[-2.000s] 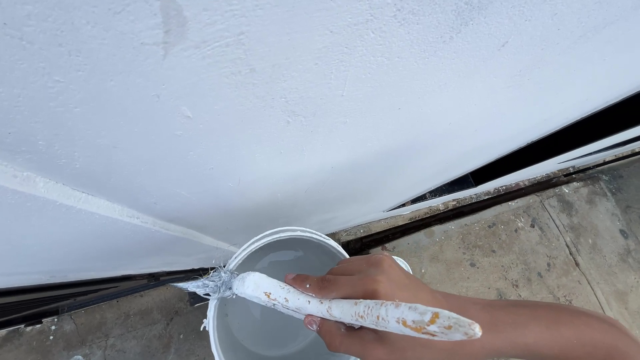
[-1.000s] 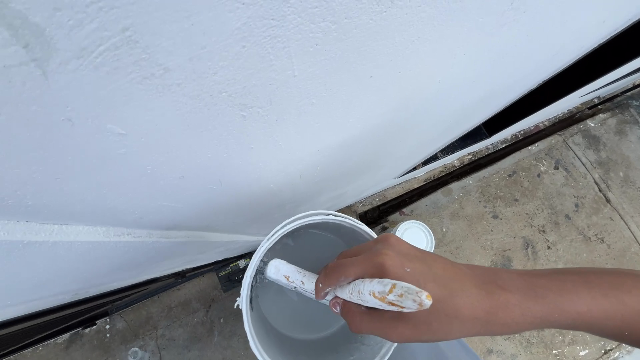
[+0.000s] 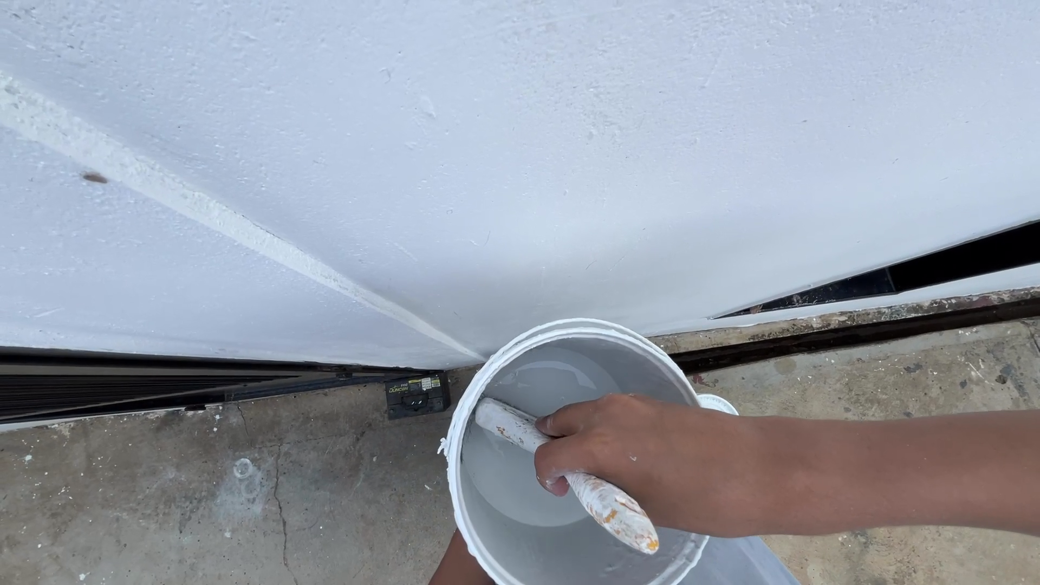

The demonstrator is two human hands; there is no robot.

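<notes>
My right hand [image 3: 630, 459] grips the paint-spattered handle of a paintbrush [image 3: 613, 512] over a white plastic bucket [image 3: 479, 496]. The brush's lower end reaches inside the bucket; its bristles are hidden. Whitish liquid paint [image 3: 520, 483] lies in the bottom. Of my left side, only part of an arm shows at the lower edge, left of the bucket; the left hand itself is hidden beneath or behind the bucket. Above the bucket rises a white-painted wall [image 3: 528, 179] with a raised band [image 3: 268, 244] running down its corner.
A black battery-like box [image 3: 417, 395] rests on the stained concrete floor [image 3: 146, 496] near the wall's foot. A dark gap [image 3: 967, 258] and a narrow channel [image 3: 861, 333] run along the wall at right. A white round lid or container [image 3: 718, 404] shows behind the bucket.
The brush has gone from the bucket's left rim, where its bristles showed, to inside the bucket. My right hand still holds it. The view has shifted.
</notes>
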